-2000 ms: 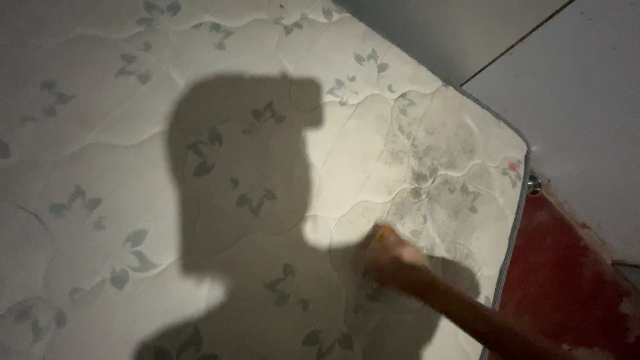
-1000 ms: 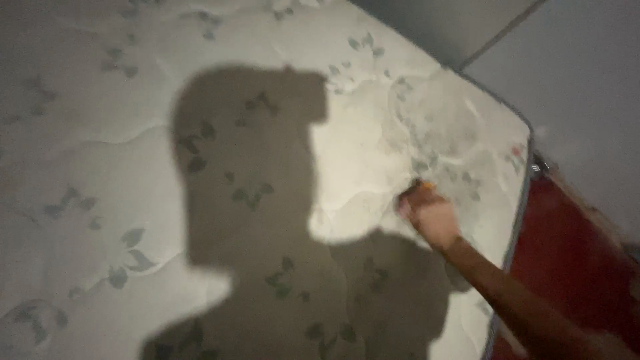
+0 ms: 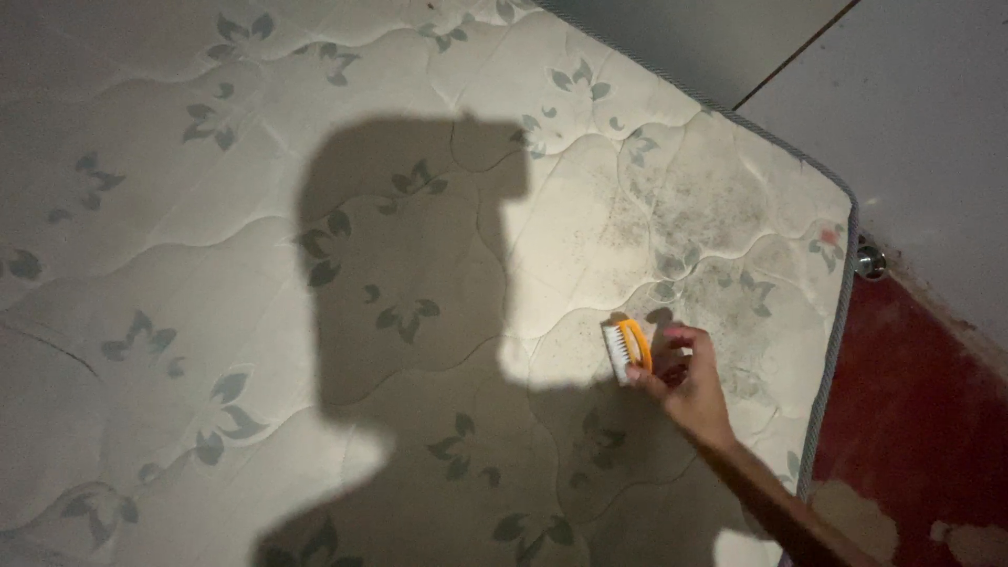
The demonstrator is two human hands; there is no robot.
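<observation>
My right hand (image 3: 693,386) reaches in from the lower right over a quilted mattress (image 3: 567,260) with a grey-green leaf print. Its thumb touches the lower end of an orange-handled scrub brush (image 3: 628,348) with white bristles, while the other fingers are spread away from the handle. The brush is tilted on its side, bristles facing left; whether the thumb alone bears on it I cannot tell. Dark speckled stains (image 3: 709,197) mark the mattress above and right of the brush. My left hand is out of view.
A grey corded edge (image 3: 836,346) rims the mattress at the right. Beyond it lie a red floor (image 3: 921,394), a pale tiled surface (image 3: 913,102) and a small round metal fitting (image 3: 870,261). A head-and-shoulders shadow (image 3: 409,276) covers the middle of the mattress.
My right hand was closed around the brush on the mattress; now its fingers have loosened and spread, showing the brush's handle and bristles.
</observation>
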